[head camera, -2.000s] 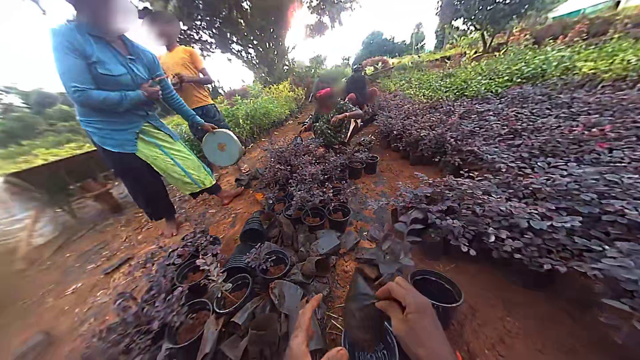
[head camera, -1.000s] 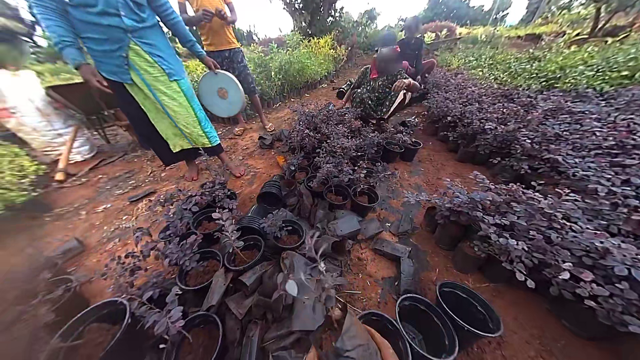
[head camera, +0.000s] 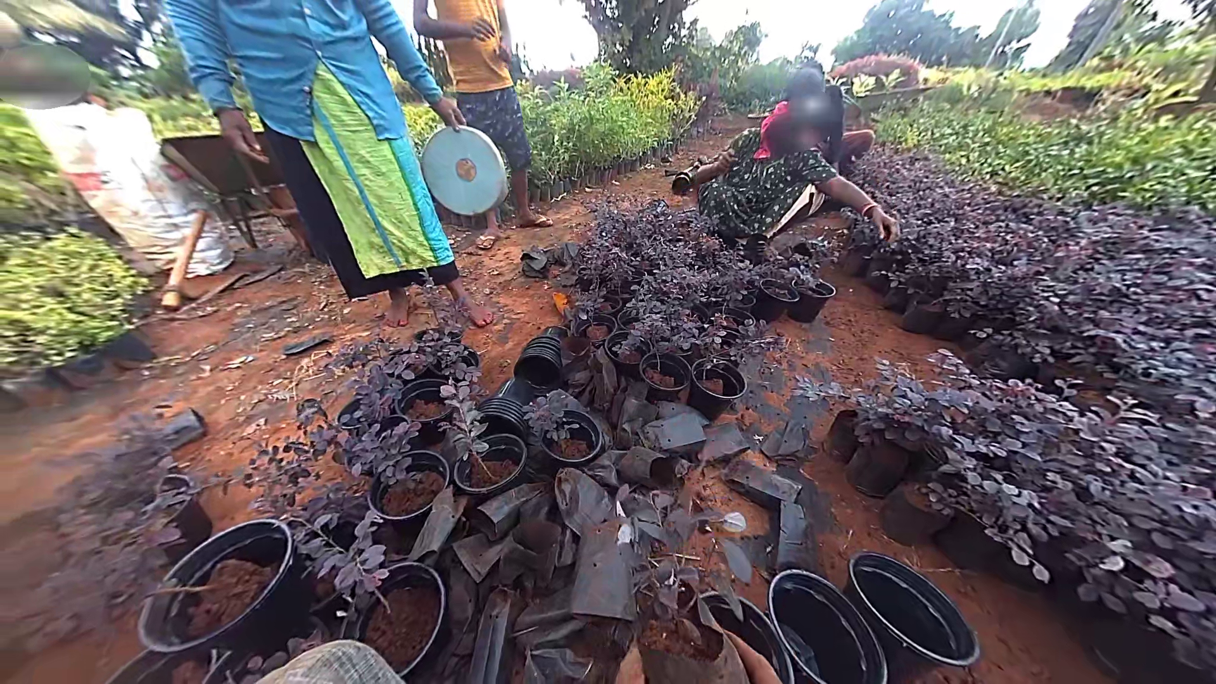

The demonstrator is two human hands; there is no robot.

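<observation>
A black plastic nursery bag (head camera: pixel 686 655) of soil, with a small dark-leaved seedling (head camera: pixel 670 575) in it, is at the bottom edge. Fingers of my left hand (head camera: pixel 629 665) show at its left side, and fingers of my right hand (head camera: pixel 753 660) press its right side; most of both hands is cut off. Just beyond my right hand stand black plastic pots, one partly hidden (head camera: pixel 746 627) and two with bare insides (head camera: pixel 825 632) (head camera: pixel 912 613). Flattened used bags (head camera: pixel 603 570) lie in front of my hands. Soil-filled pots (head camera: pixel 404 617) with purple-leaved plants stand to the left.
Stacked pots (head camera: pixel 540 361) and potted plants (head camera: pixel 665 370) stand ahead. Dense rows of purple plants (head camera: pixel 1073 427) line the right. A person crouches (head camera: pixel 769 180) beyond; another stands at left holding a round lid-like disc (head camera: pixel 465 171). A wheelbarrow (head camera: pixel 223 171) is behind.
The crouching person's arm now reaches out to the plant rows at right. The standing person's disc hangs lower than two seconds ago. The view has shifted.
</observation>
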